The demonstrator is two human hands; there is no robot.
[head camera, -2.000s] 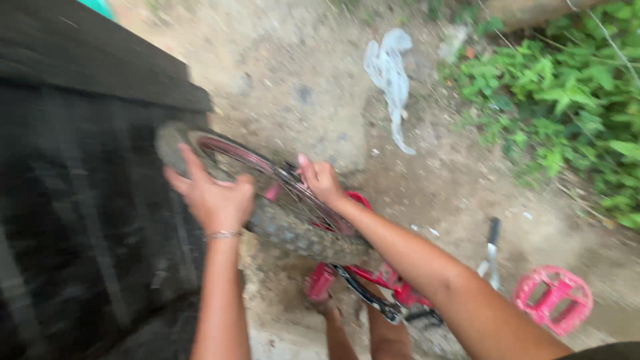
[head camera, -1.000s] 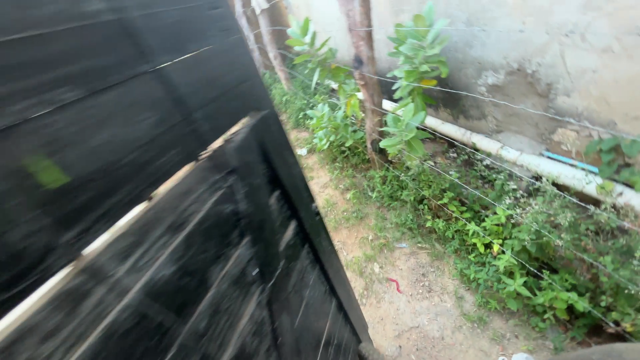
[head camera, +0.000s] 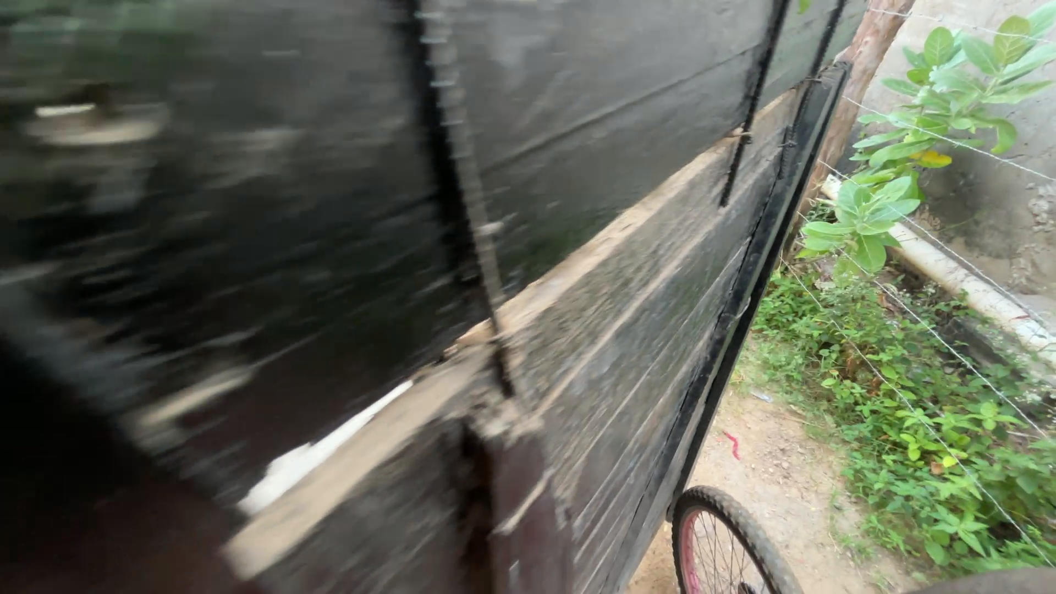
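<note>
Neither of my hands shows at this moment. At the bottom right stands a bicycle wheel with a knobbly black tyre, a pink rim and thin spokes, cut off by the frame's lower edge. The wheel is close beside the foot of a dark wooden board wall, which fills the left and middle of the view. The left part of the wall is blurred. What my hands hold or touch is hidden.
A pale wooden rail runs along the boards. Barbed wire stretches across the right, by a wooden post, green plants and a white pipe. A red scrap lies on the dirt path.
Both hands were at the bicycle wheel two seconds ago and are now out of view. The view has swung up to the wall and path; the wheel, out of view one second ago, shows again.
</note>
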